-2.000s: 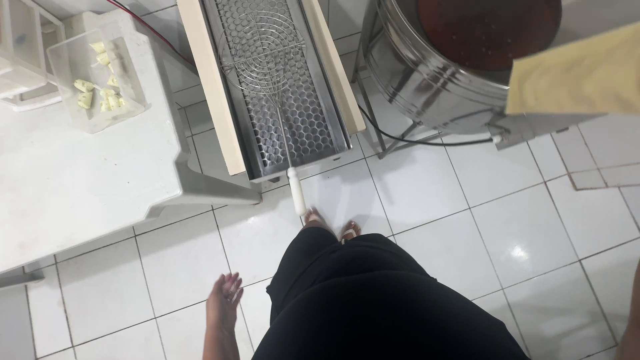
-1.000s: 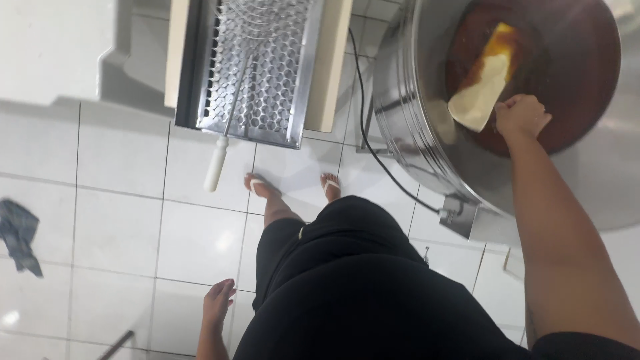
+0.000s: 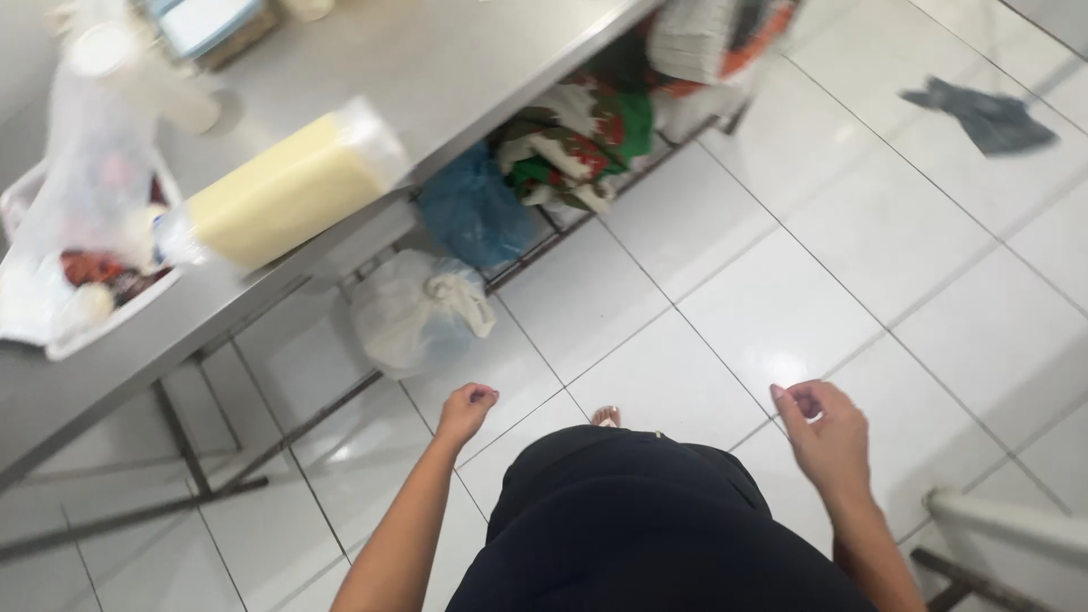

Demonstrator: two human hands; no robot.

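My left hand [image 3: 466, 414] hangs in front of my body, fingers loosely curled and holding nothing, below a white tied plastic bag [image 3: 416, 314]. My right hand [image 3: 823, 433] is over the tiled floor, its thumb and index finger curved close together with nothing visible between them. On the steel table [image 3: 340, 64] to the upper left lies a wrapped yellow block or roll [image 3: 285, 191] with clear plastic at both ends. Behind it, a blurred whitish bottle [image 3: 161, 89] stands on the table, beside a white tray [image 3: 119, 327] with plastic bags and reddish items.
Under the table, a rack holds a blue plastic bag [image 3: 478, 208] and a green, red and white bag [image 3: 586, 144]. A dark cloth [image 3: 986, 119] lies on the floor at upper right. The table's metal legs [image 3: 183, 433] stand at left; a pale bar [image 3: 1011, 523] crosses lower right.
The view has swung from the perforated metal tray and the steel pot to the steel table. My right hand, earlier at a yellowish piece in the pot, now holds nothing visible.
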